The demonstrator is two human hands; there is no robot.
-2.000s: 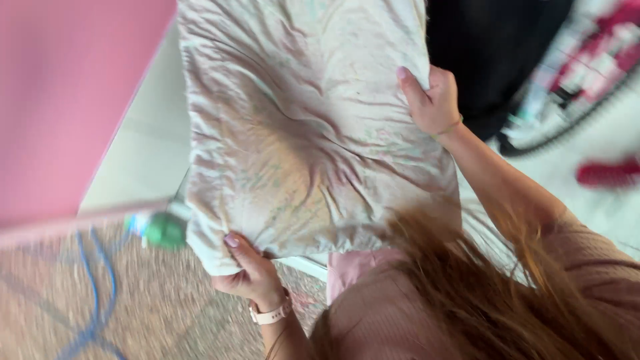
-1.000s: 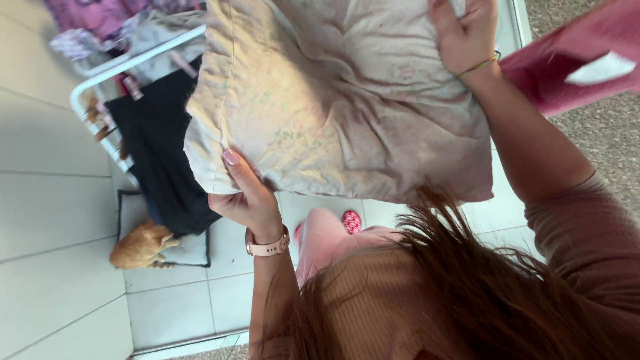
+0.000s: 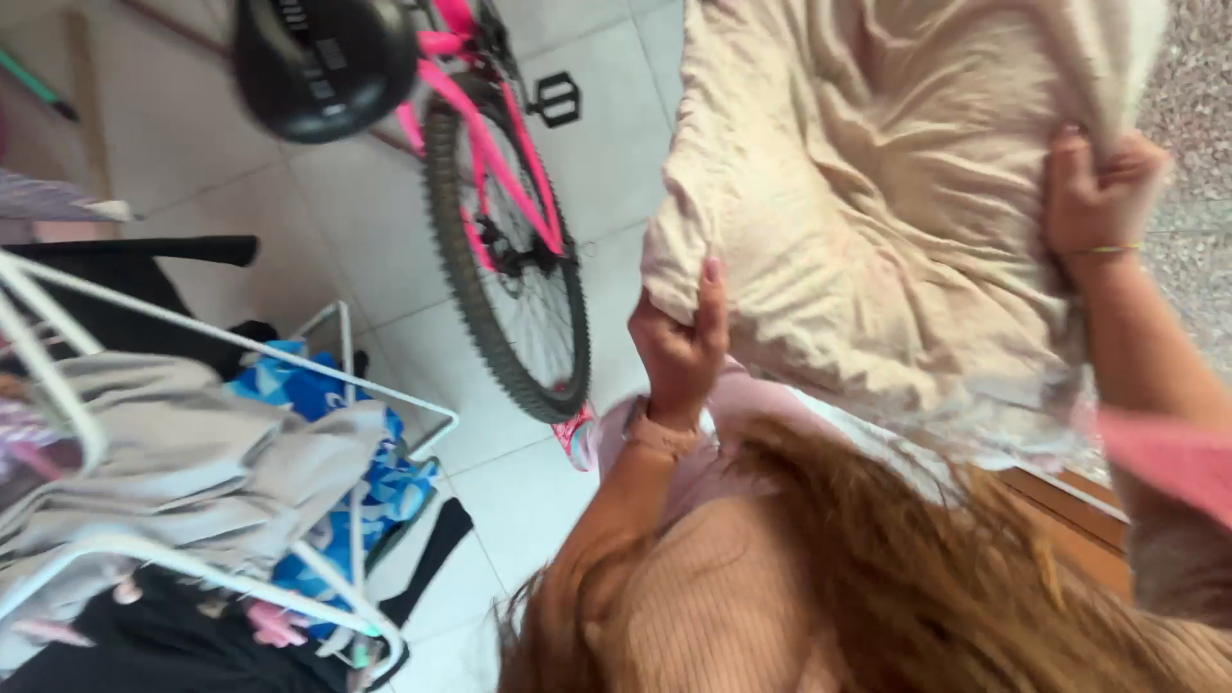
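A wrinkled cream cushion or pillow with faint coloured marks fills the upper right of the head view. My left hand, with a pale pink watch band at the wrist, grips its lower left corner, thumb on top. On the cushion's right side, my right hand clasps a fold of the cloth; a thin band circles that wrist. The cushion's top edge lies outside the view. Long hair hangs below it, over a ribbed top.
A pink bicycle with a black saddle stands on the tiled floor ahead. At the left is a white drying rack hung with grey cloth, blue patterned cloth and black garments. A pink blurred edge shows at the right.
The view has swung strongly, bringing the bicycle and the rack close into sight. Both hands still hold the cushion; my right hand now grips a fold of it at the side.
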